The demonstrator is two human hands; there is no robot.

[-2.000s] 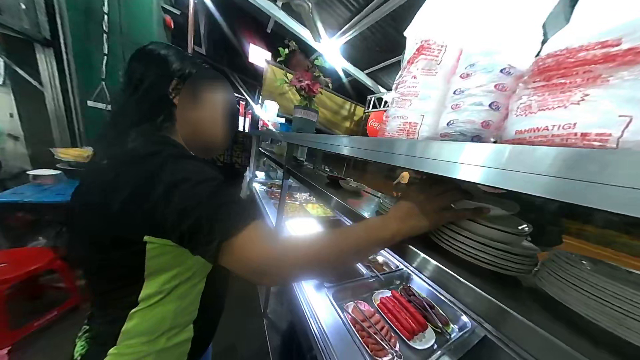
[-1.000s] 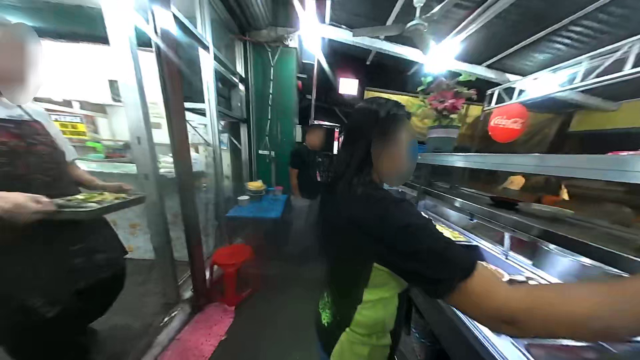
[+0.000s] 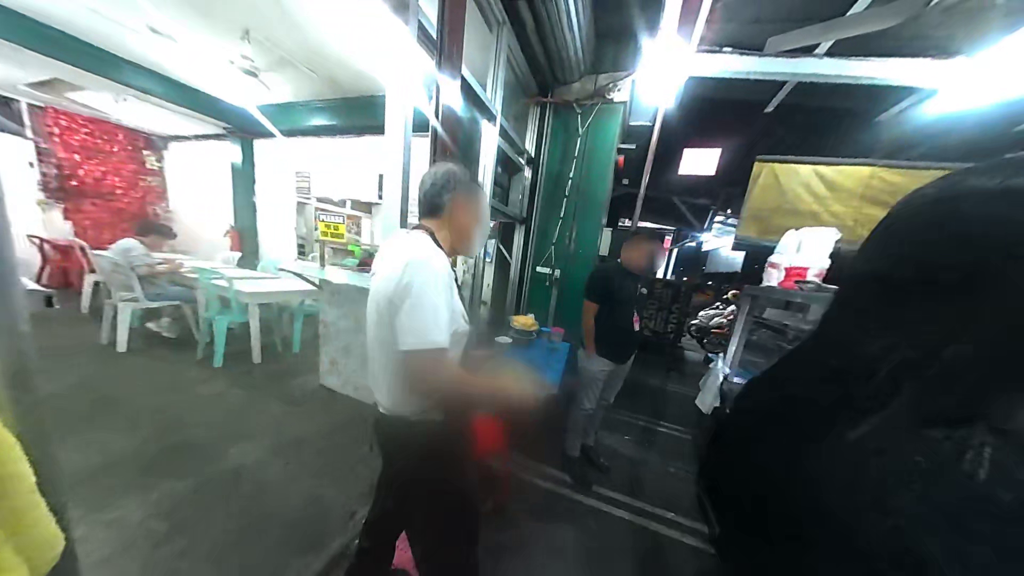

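Neither my left hand nor my right hand shows in the head view, so what they hold or touch is hidden. Close on the right, a large dark shape (image 3: 872, 400), which looks like a person in black, fills the frame edge. A person in a white shirt (image 3: 412, 320) walks or stands near the middle, an arm stretched forward and blurred; what that hand carries is too blurred to tell. Behind, a person in a black shirt (image 3: 616, 304) stands beside a blue table (image 3: 544, 360) that bears a yellow item (image 3: 524, 322).
A door frame track (image 3: 608, 500) crosses the floor. White plastic chairs (image 3: 128, 308) and a table (image 3: 272, 286), with a seated person, stand at the left. A red stool (image 3: 490, 436) is partly behind the white-shirted person. A metal stand (image 3: 740, 320) holds white bags (image 3: 802, 252).
The view has swung far left from the food counter. The person with the tray, at the left edge a second ago, is no longer clearly seen there; a person in white shows mid-frame.
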